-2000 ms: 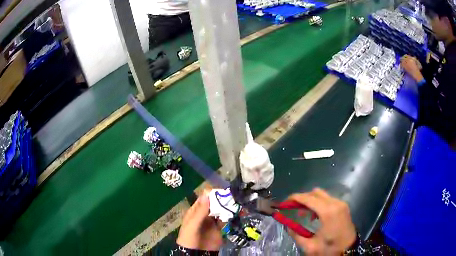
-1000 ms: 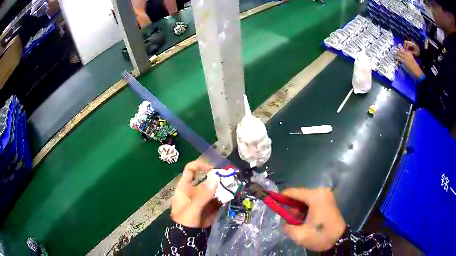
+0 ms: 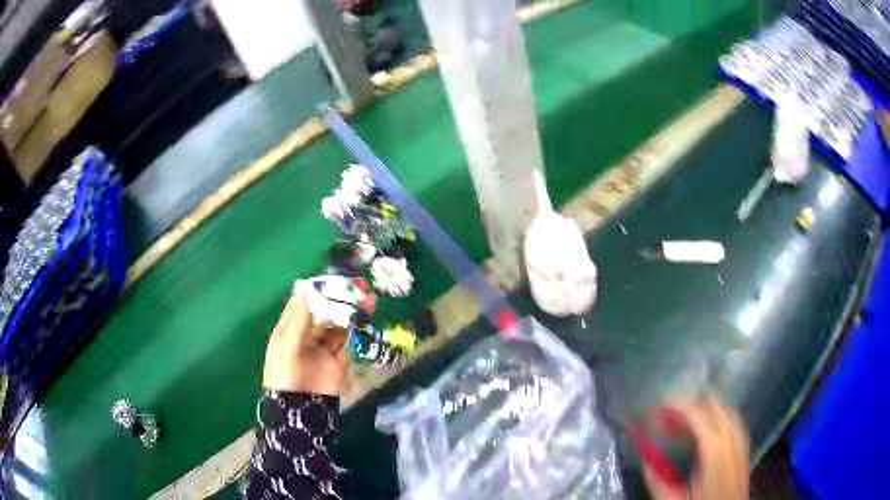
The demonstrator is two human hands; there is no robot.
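My left hand (image 3: 304, 347) holds a wired board assembly (image 3: 337, 301) over the near edge of the green belt. Its white plastic part is at the fingertips, and its board with yellow and blue bits (image 3: 390, 342) hangs to the right. My right hand (image 3: 717, 454) is blurred at the lower right and holds the red-handled cutters (image 3: 664, 454), apart from the assembly. The cutter jaws are too blurred to make out. A crinkled clear plastic bag (image 3: 507, 420) lies between my hands. More assemblies (image 3: 390, 275) sit on the belt just beyond my left hand.
A white post (image 3: 493, 127) stands beside a white glue bottle (image 3: 559, 262). A bluish clear strip (image 3: 410, 210) slants across the belt. A white-handled tool (image 3: 693, 252), another bottle (image 3: 790, 146) and a yellow cap (image 3: 805, 218) are on the side table. Blue trays are stacked at left (image 3: 83, 254).
My left hand has moved left with the assembly, away from the cutters. My right hand has moved right and down with the cutters. The bag is more exposed, and the view has shifted.
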